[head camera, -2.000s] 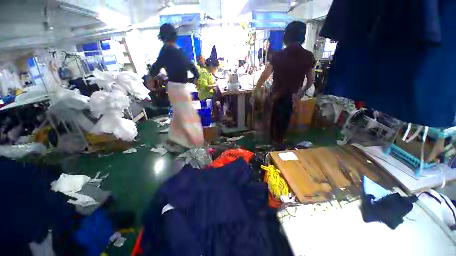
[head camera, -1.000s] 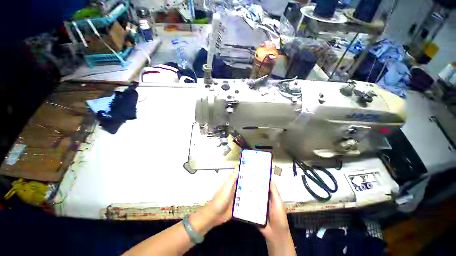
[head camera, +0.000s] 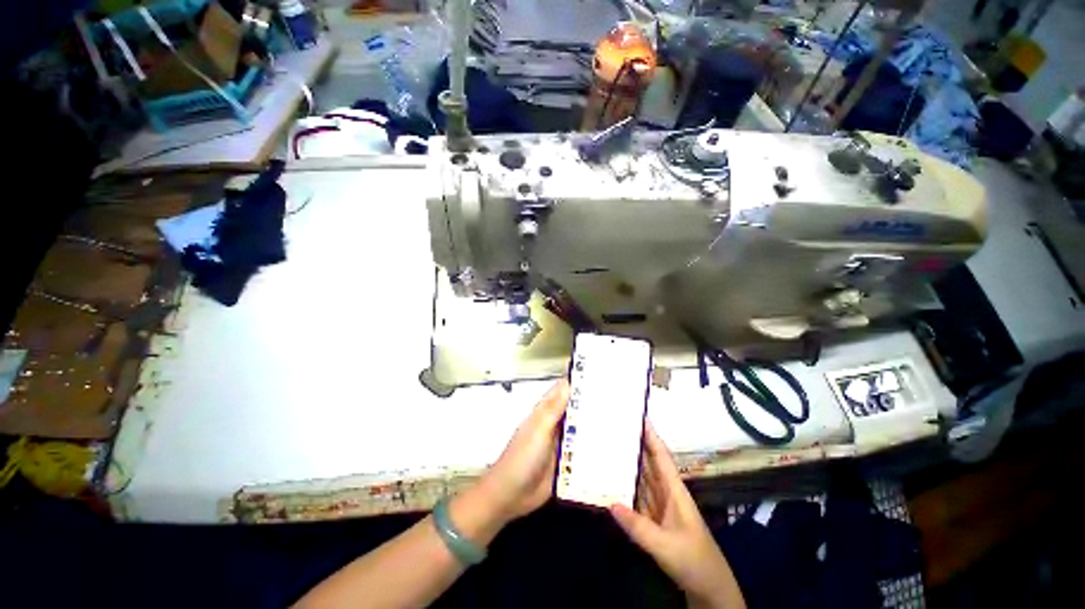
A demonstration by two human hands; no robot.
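A mobile phone point(head camera: 603, 419) with a lit white screen stands out in front of the sewing machine, above the table's front edge. My left hand point(head camera: 525, 462) grips its left side, with a greenish bangle on the wrist. My right hand point(head camera: 675, 514) holds its right side, the thumb at the screen's lower right corner. The cream-white sewing machine point(head camera: 607, 238) is behind the phone. Black-handled scissors point(head camera: 763, 394) lie to the right of the phone.
Small navy pieces point(head camera: 244, 238) with a pale blue piece point(head camera: 190, 227) lie at the table's left. Brown cardboard point(head camera: 89, 312) and a yellow bundle point(head camera: 54, 466) are beyond. Navy fabric point(head camera: 779, 550) is below the table at right. An orange-topped object point(head camera: 623, 60) stands behind the machine.
The view has turned from the aisle with people down to the machine table. Since one second ago, my right thumb has moved onto the phone's lower screen, and the screen content differs.
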